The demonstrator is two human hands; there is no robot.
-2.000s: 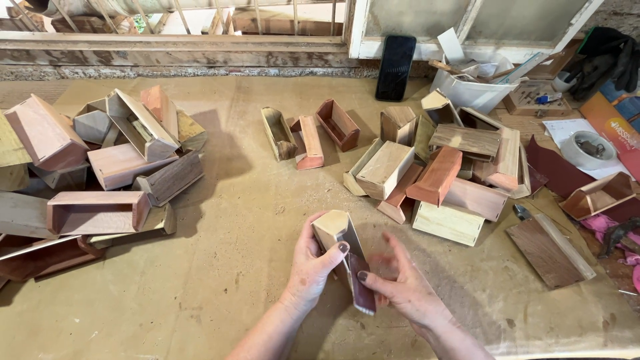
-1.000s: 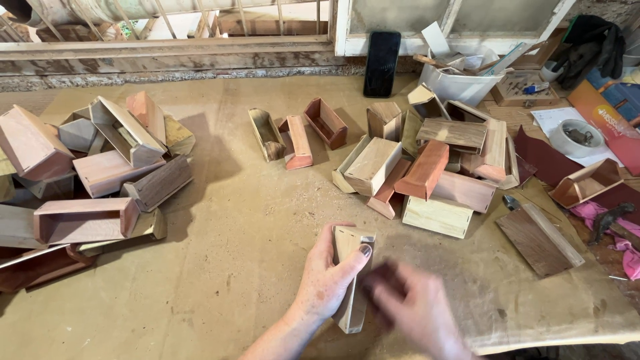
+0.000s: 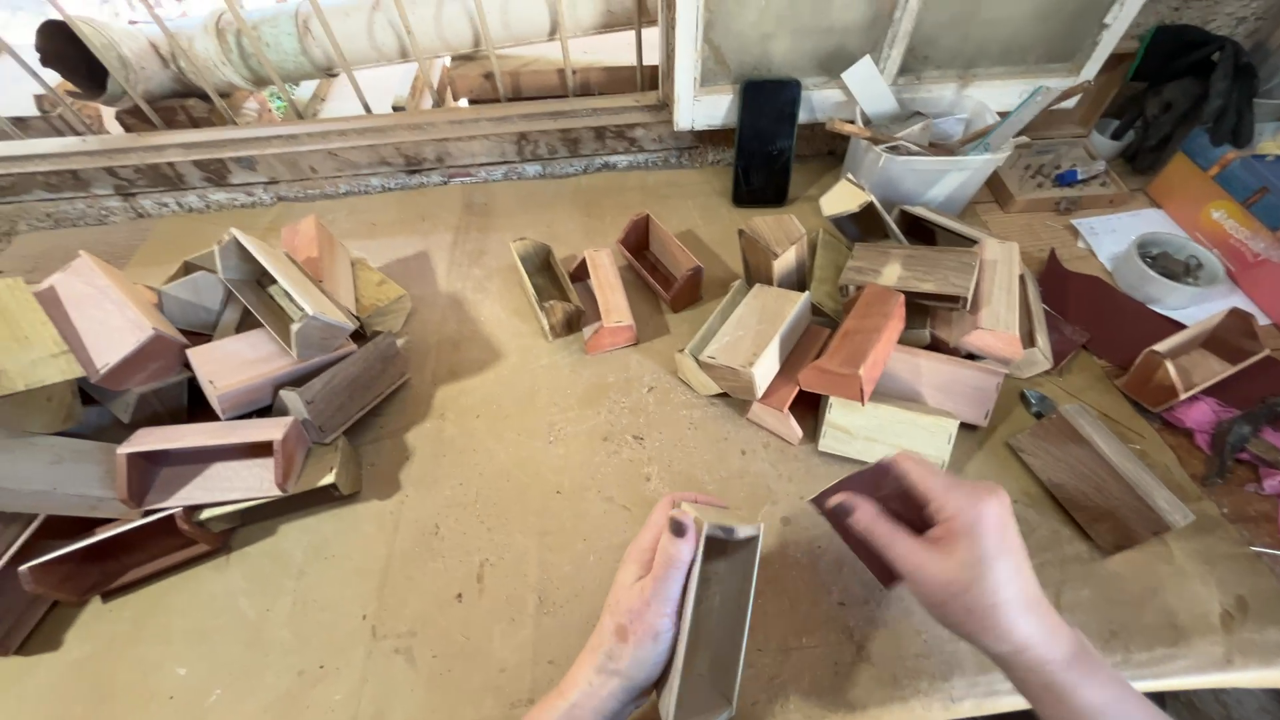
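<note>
My left hand [image 3: 645,590] grips a small open-fronted wooden box [image 3: 718,610] near the table's front edge, its thumb on the upper end piece and the hollow side facing up. To the right, apart from the box, my right hand [image 3: 950,550] pinches a dark reddish-brown piece of sandpaper [image 3: 865,520] between thumb and fingers. Beyond the hands stand a few similar boxes, among them a dark red-brown one [image 3: 660,262]. Part of the held box is hidden by my left fingers and the frame's lower edge.
Piles of small wooden boxes lie at left [image 3: 215,455] and right centre [image 3: 755,340]. A phone [image 3: 766,143] leans upright near the window frame. A white plastic tub [image 3: 925,165] holds tools and scraps. At right are a roll of tape [image 3: 1168,270], a flat wooden piece [image 3: 1100,480] and dark gloves [image 3: 1190,95].
The right hand has moved away from the box to the right, with the sandpaper in it. The left hand still holds the box, whose hollow side now shows more fully.
</note>
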